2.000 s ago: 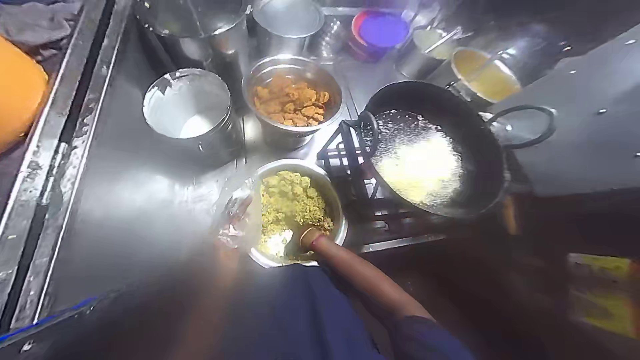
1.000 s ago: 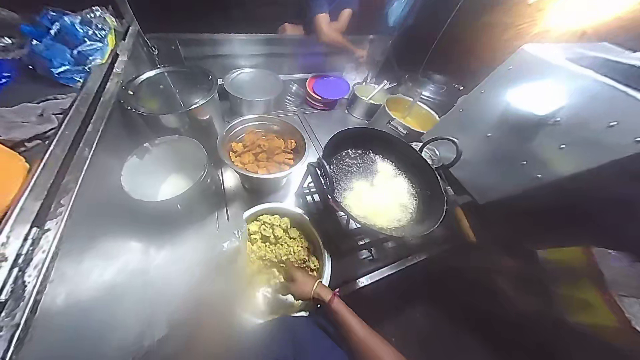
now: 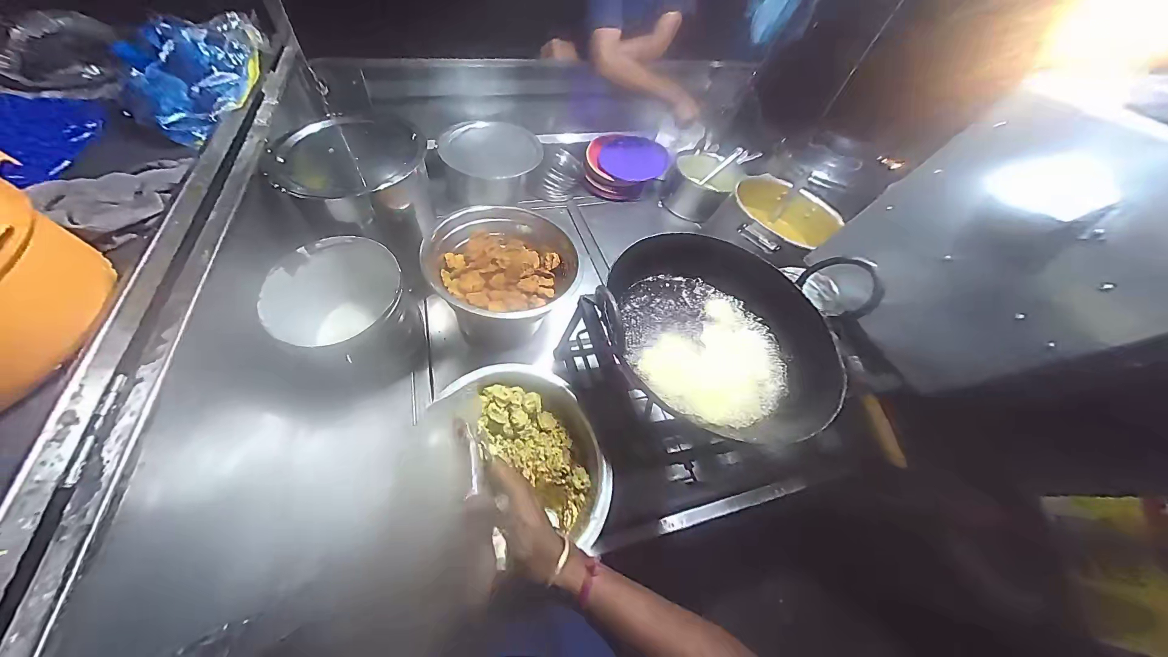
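My right hand [image 3: 525,525], with a bangle and a red-pink band at the wrist, is at the left part of a steel bowl [image 3: 600,493]. The bowl holds a lumpy yellow-green food mix [image 3: 529,429]. My fingers are partly hidden and blurred, so what they hold is unclear. A blurred shape beside them, around a thin pale object [image 3: 474,465], looks like my left hand [image 3: 479,529]; its grip is not clear. Right of the bowl, a black wok [image 3: 817,365] with bubbling oil and pale frying food [image 3: 716,365] sits on a burner [image 3: 675,456].
Behind the bowl stands a steel pot [image 3: 500,315] of orange-brown pieces. A steel container [image 3: 328,292] is left of it. Farther back are lidded pots [image 3: 490,151], purple and red plates [image 3: 632,160] and a pot of yellow liquid [image 3: 787,212]. Another person's arm [image 3: 639,73] reaches across the far edge.
My right hand has moved from inside the mix to the bowl's left part, beside the blurred shape. The view has tilted up since the first frame, bringing the other person's arm into sight.
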